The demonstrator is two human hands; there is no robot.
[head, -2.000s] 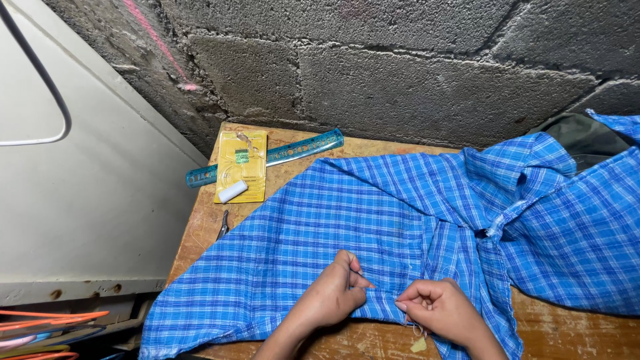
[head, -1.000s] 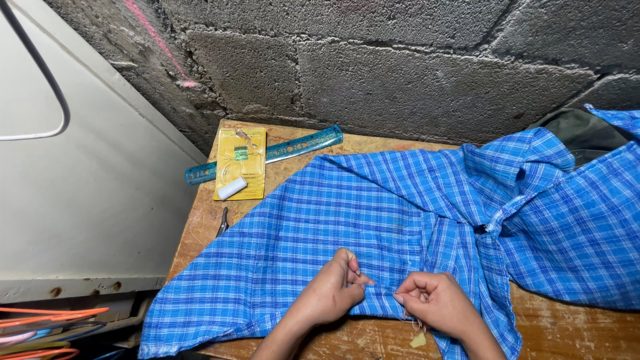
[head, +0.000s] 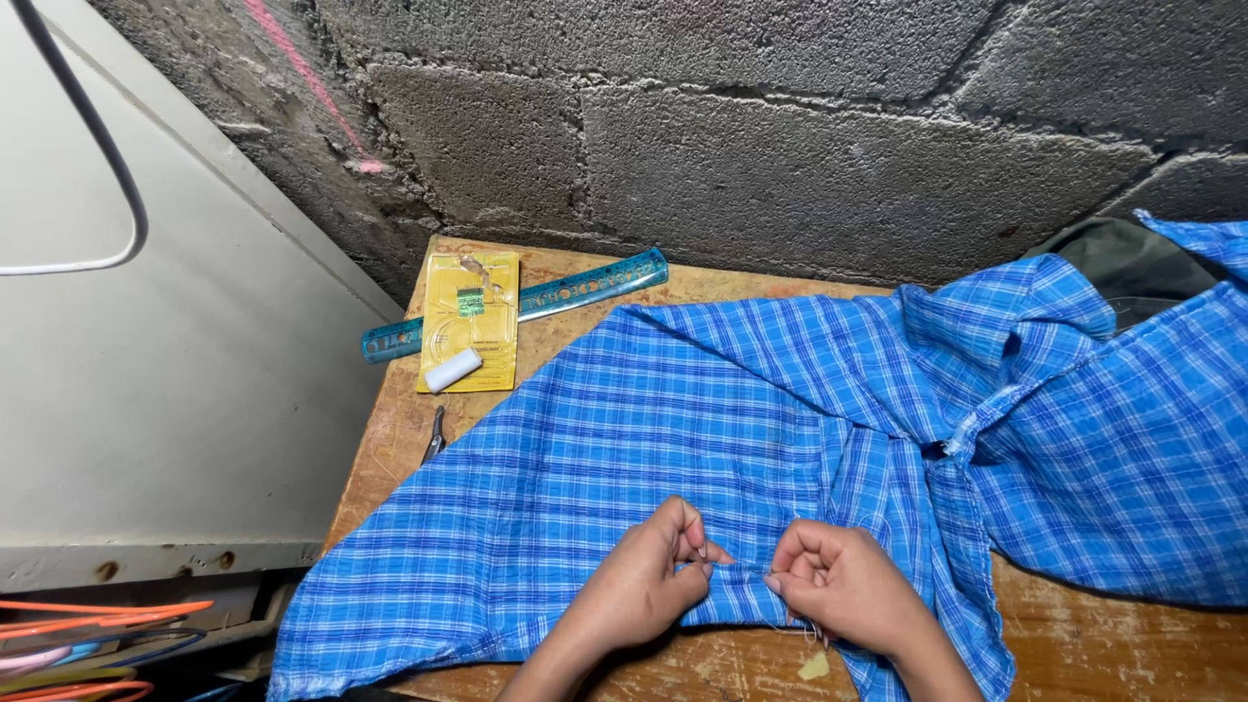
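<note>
A blue plaid cloth lies spread over a worn wooden table. My left hand pinches the cloth close to its near edge. Just to the right, my right hand has thumb and forefinger closed on the same edge, with pale thread hanging beside the fingers. Whether a needle is between the fingertips is too small to tell. A white thread spool rests on a yellow needle card pack, which lies over a blue-green plastic ruler. Small dark-handled snippers are partly under the cloth.
The wooden table stands against a concrete block wall. A white panel rises at the left, with colored hangers below it. Dark green fabric lies at the back right. A small yellowish scrap sits near the front edge.
</note>
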